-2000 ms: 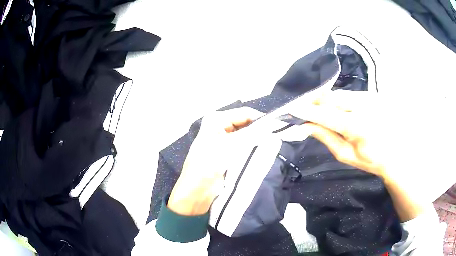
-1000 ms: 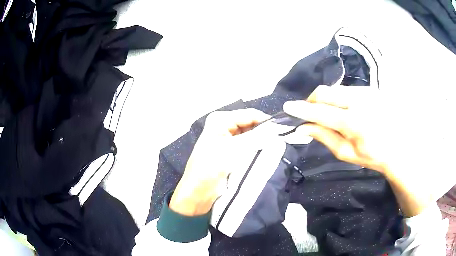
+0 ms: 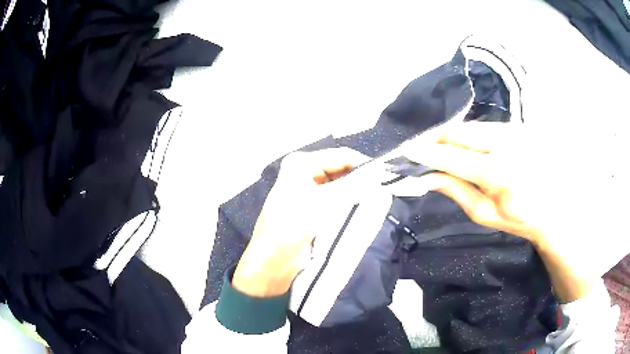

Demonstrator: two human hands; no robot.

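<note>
Dark trousers with light specks [image 3: 476, 283] lie on the white table in front of me. Their white waistband lining [image 3: 338, 259] with a thin black line runs up between my hands. My left hand [image 3: 304, 200], with a dark green cuff, grips the waistband, its fingertips on the upper edge. My right hand [image 3: 476, 176] holds the waistband edge beside it; a small dark bladed shape, possibly thread snips [image 3: 407, 168], shows at its fingertips. The overexposed picture hides the detail of both hands. A smooth pocket bag [image 3: 376, 266] shows below.
A pile of black trousers [image 3: 69, 159] with white lining strips covers the left side. The white table [image 3: 290, 76] curves away at the upper right. More dark cloth [image 3: 599, 24] shows at the top right corner. A reddish patterned surface [image 3: 617, 308] shows at the lower right.
The right fingers have shifted slightly at the waistband edge, and its pale upper edge again shows as a line between the hands. The left hand has barely moved.
</note>
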